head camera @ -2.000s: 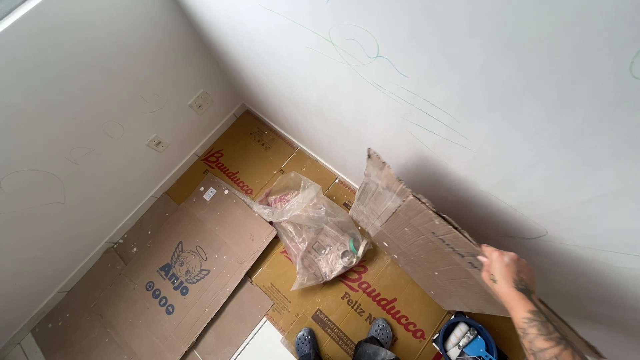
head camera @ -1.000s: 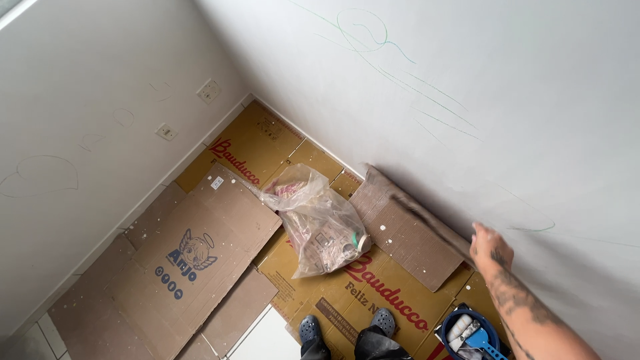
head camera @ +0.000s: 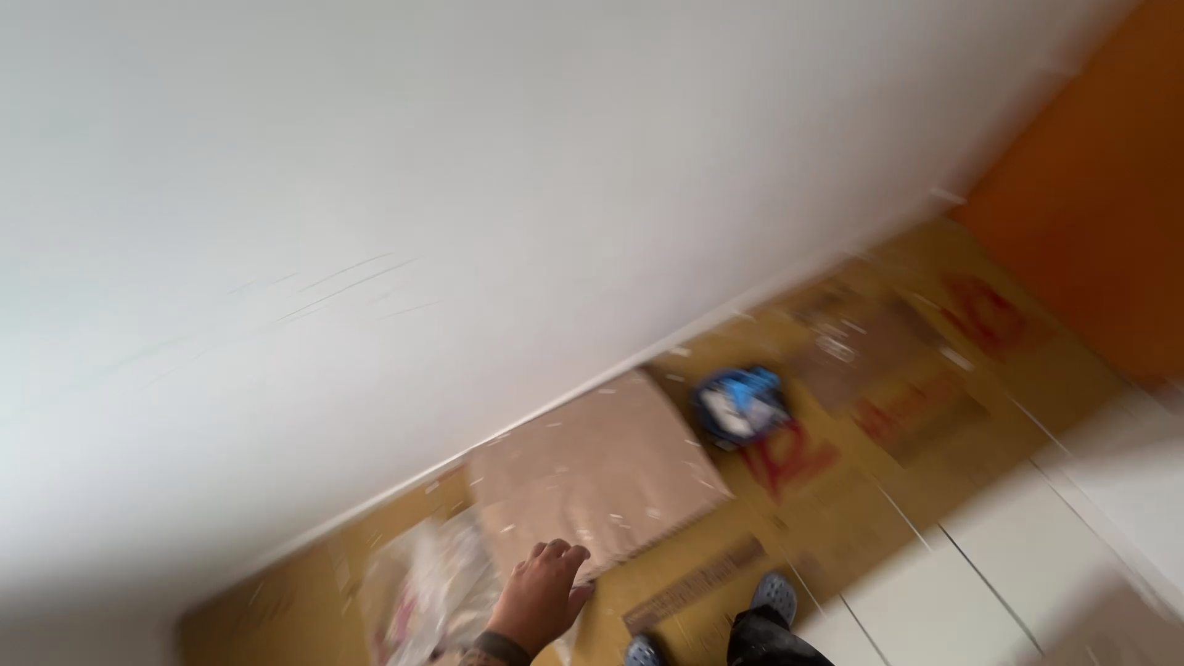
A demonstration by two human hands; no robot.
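The whole view is blurred by motion. My left hand (head camera: 546, 592), with a dark band at the wrist, reaches in from the bottom edge. Its fingers are loosely bent and apart, with nothing seen in them. It is over the near edge of a brown cardboard sheet (head camera: 601, 462), which lies flat on the floor along the foot of the wall; touch cannot be told. Left of the hand is a clear plastic bag (head camera: 430, 583) with things inside. My right hand is out of view.
Printed yellow-brown cardboard (head camera: 860, 472) covers the floor. A dark blue bucket (head camera: 740, 407) holding a bright blue tool and white items stands right of the sheet. White tiles (head camera: 971, 583) lie at lower right, and an orange surface (head camera: 1091, 203) rises at far right. My shoes (head camera: 775, 594) are at the bottom.
The cardboard sheet, held up at the wall by my right hand two seconds ago, now lies flat. My right hand has left the view and my left has entered. The view has swung right.
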